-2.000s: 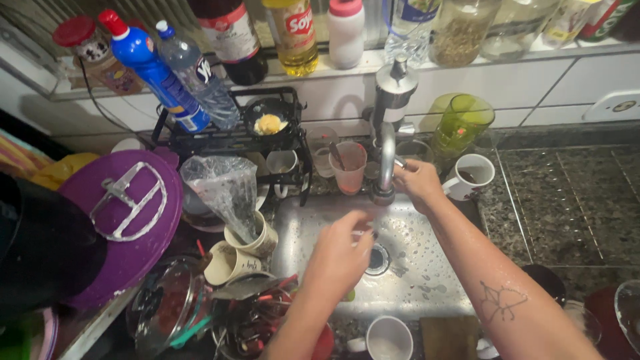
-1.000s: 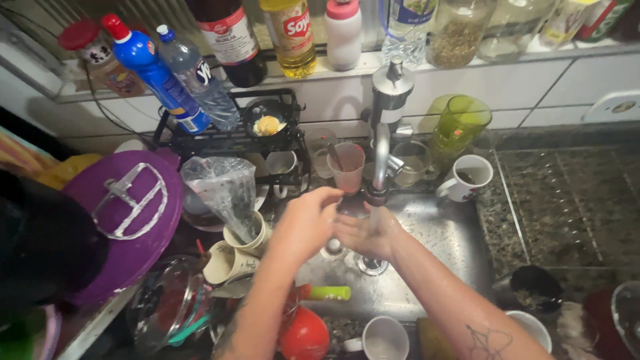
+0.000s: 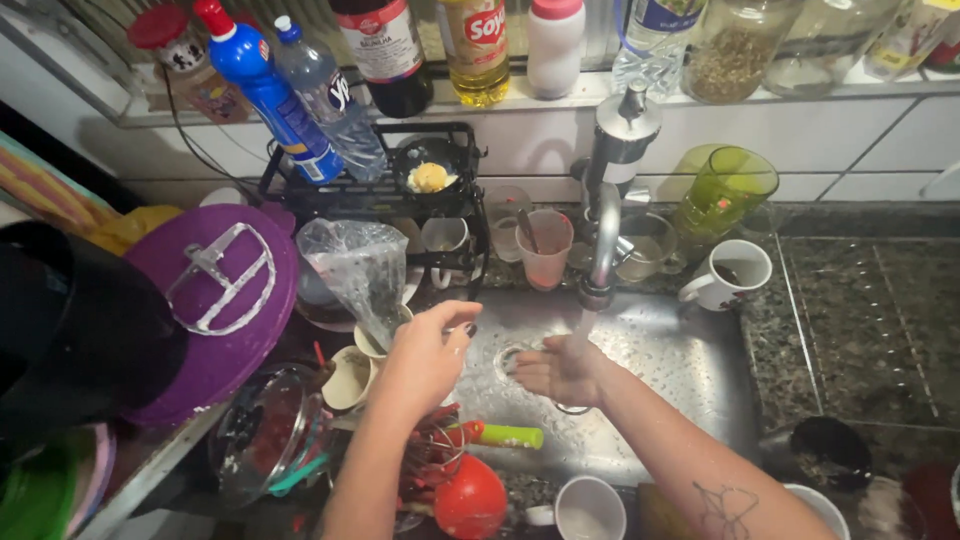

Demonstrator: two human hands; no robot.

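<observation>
Water runs from the metal faucet (image 3: 600,262) onto my right hand (image 3: 562,369), which is palm up with spread fingers over the stainless steel sink (image 3: 682,352) and holds nothing. To its left, my left hand (image 3: 431,360) is raised above the sink's left edge, fingers loosely bent and apart, nothing seen in it. Close under my left wrist are a wire whisk (image 3: 442,450), a light green handle (image 3: 510,436) and a red round object (image 3: 470,496). A clear plastic bag (image 3: 358,262) stands in a cup behind my left hand.
Behind the sink are a pink-stained plastic cup (image 3: 544,251), a green glass (image 3: 724,191) and a white mug (image 3: 739,274). At left, a flat beater (image 3: 229,281) lies on a purple lid (image 3: 202,382). Another mug (image 3: 590,510) stands at the front; bottles line the sill.
My right hand was at the faucet's lever two seconds ago, then under the spout near my left hand. Now the hands are apart, my left hand farther left.
</observation>
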